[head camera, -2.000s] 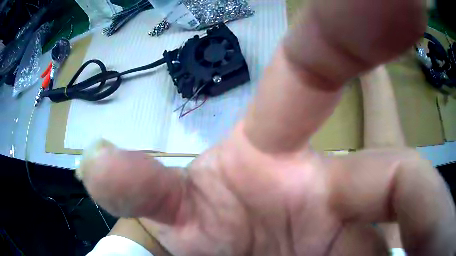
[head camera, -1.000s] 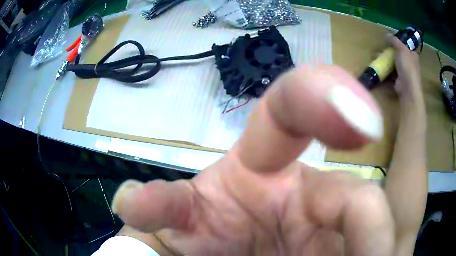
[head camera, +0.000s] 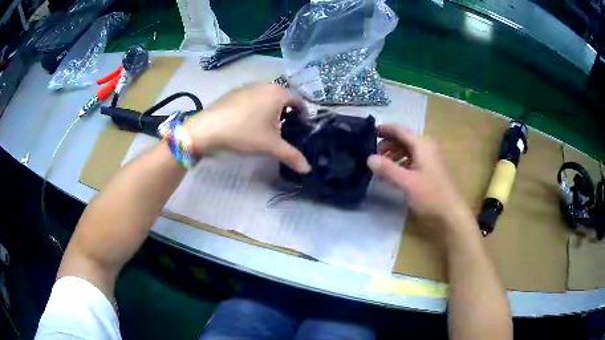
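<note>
The black fan unit (head camera: 338,159) is in the middle of the white foam sheet, slightly blurred, with thin loose wires at its lower left. My left hand (head camera: 268,126) grips its upper left side, thumb over the front face. My right hand (head camera: 404,166) holds its right edge between thumb and fingers. The thick black unit cable (head camera: 142,121) lies looped to the left, partly behind my left wrist. Both hands are bare.
A yellow-and-black electric screwdriver (head camera: 503,179) lies on the cardboard at right. A clear screw bag (head camera: 345,73) and a dark lead bundle (head camera: 249,46) are at the back. An orange-red blow gun (head camera: 109,85) lies at left. Dark coiled cable (head camera: 580,196) is at far right.
My left hand has moved away from the camera onto the fan unit. My right hand has left the screwdriver, now lying on the cardboard, and has taken hold of the unit.
</note>
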